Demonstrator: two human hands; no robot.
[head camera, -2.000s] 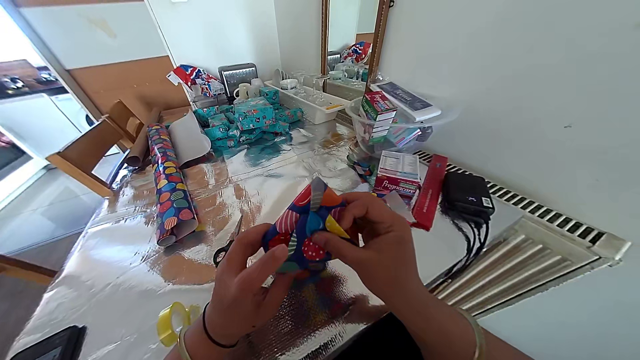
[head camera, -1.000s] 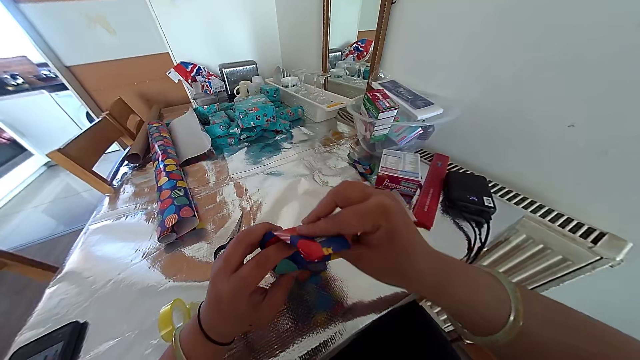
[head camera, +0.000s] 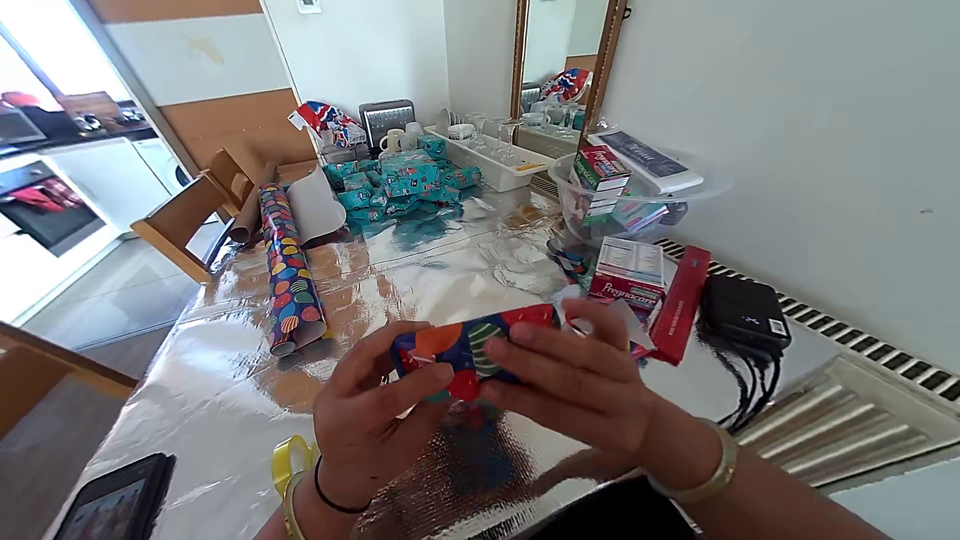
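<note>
A small parcel in balloon-print wrapping paper (head camera: 480, 346) is held just above the foil-covered table (head camera: 420, 277). My left hand (head camera: 382, 405) grips its left end, thumb across the near face. My right hand (head camera: 577, 382) lies with its fingers along the right part of the parcel. A roll of yellowish adhesive tape (head camera: 291, 461) stands beside my left wrist. The roll of balloon-print wrapping paper (head camera: 289, 270) lies at the left of the table. The scissors seen earlier are hidden behind my left hand.
Teal-wrapped parcels (head camera: 409, 176) are heaped at the back, near a white tray with glasses (head camera: 495, 161). At right stand a clear plastic bowl (head camera: 566, 195), a boxed product (head camera: 626, 274), a long red box (head camera: 681, 304) and a black device with cables (head camera: 746, 315). A phone or tablet (head camera: 116, 499) lies front left.
The parcel has been turned from a corner-up pose to a long side lying nearly level. My right hand has moved from its top to its right part.
</note>
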